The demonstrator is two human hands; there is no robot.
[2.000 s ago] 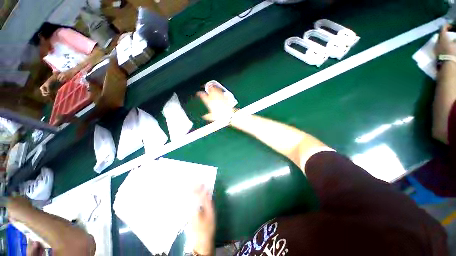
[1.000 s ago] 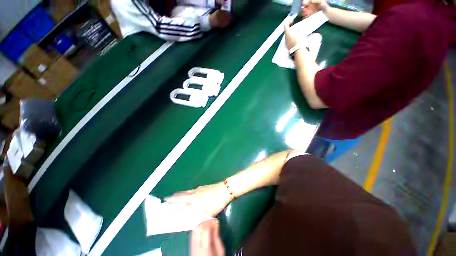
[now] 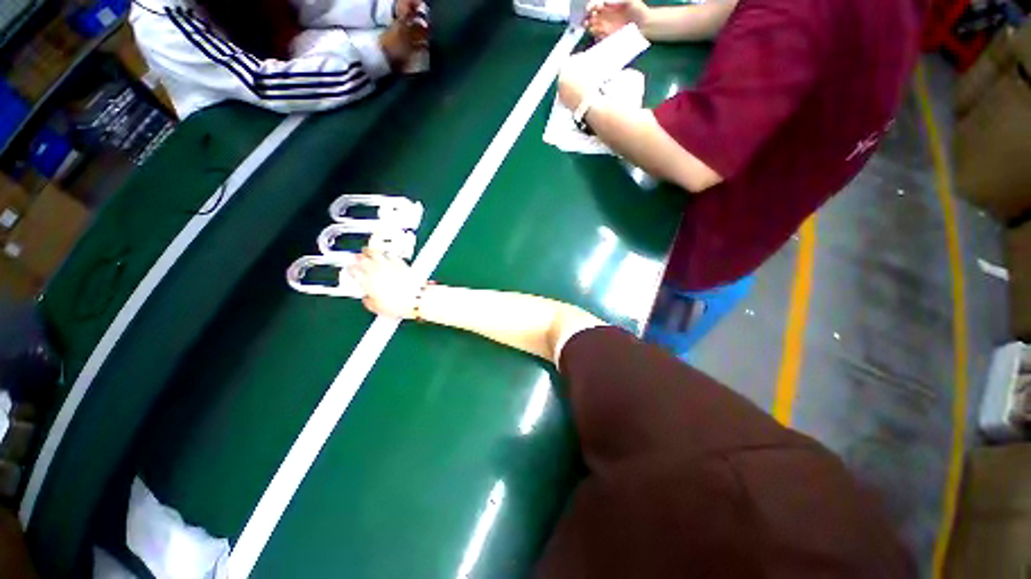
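Note:
Three white loop-shaped plastic units lie in a row on the green belt: the nearest unit, the middle unit and the far unit. Their loops point left and their solid bases face the white edge strip. My right hand reaches over the strip, with its fingers over the base of the nearest unit and covering part of it. Whether the fingers grip it is hidden. My left hand is out of view. A white wrapped unit lies on the belt at the bottom left, partly cut off.
The white edge strip runs diagonally between belt and glossy worktop. A neighbour in dark red handles white sheets at the top. A person in a striped white sleeve sits across the belt. Thin dark cables lie on the far side.
My right hand has left the white sheet and reached out to the row of units. My left hand and that sheet have gone out of view. The view has shifted.

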